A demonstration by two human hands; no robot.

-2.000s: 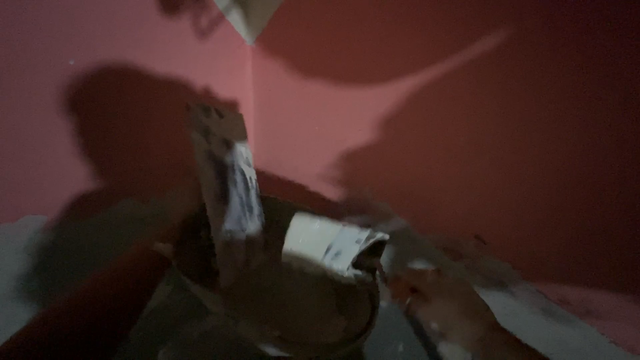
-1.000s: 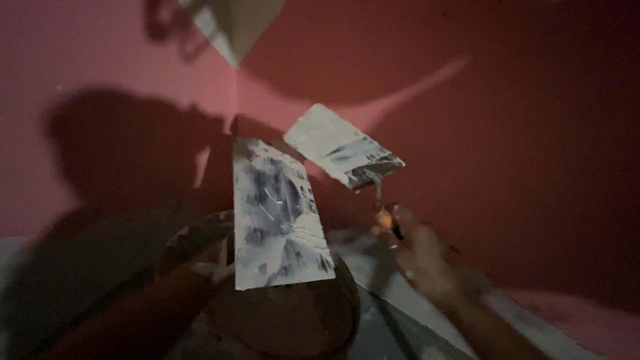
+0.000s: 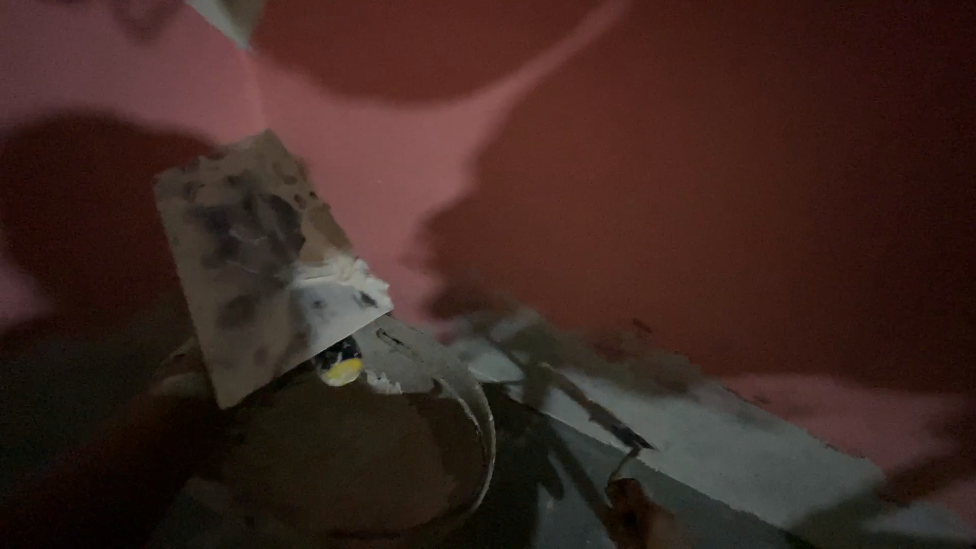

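Note:
At the left, a flat metal plastering trowel [image 3: 244,236] smeared with pale plaster is held tilted over a round bucket [image 3: 489,427]; white paste lies on its right corner. My left hand [image 3: 183,370], dark and partly hidden behind the plate, grips it from beneath. A black and yellow handle end [image 3: 341,364] shows under the trowel's lower edge. At the lower right, my right hand [image 3: 644,518] is shut on a putty knife [image 3: 598,415], whose blade is seen nearly edge-on. The bucket's inside is too dark to make out well.
Pink walls [image 3: 366,175] meet in a corner behind the bucket, with large shadows across them. A pale ledge or skirting strip [image 3: 732,442] runs along the right wall's foot. A pale pointed shape [image 3: 232,19] shows at the top left.
The putty knife and my right hand have moved down and right, away from the trowel. The trowel has tilted and now bears a white lump of paste on its right corner.

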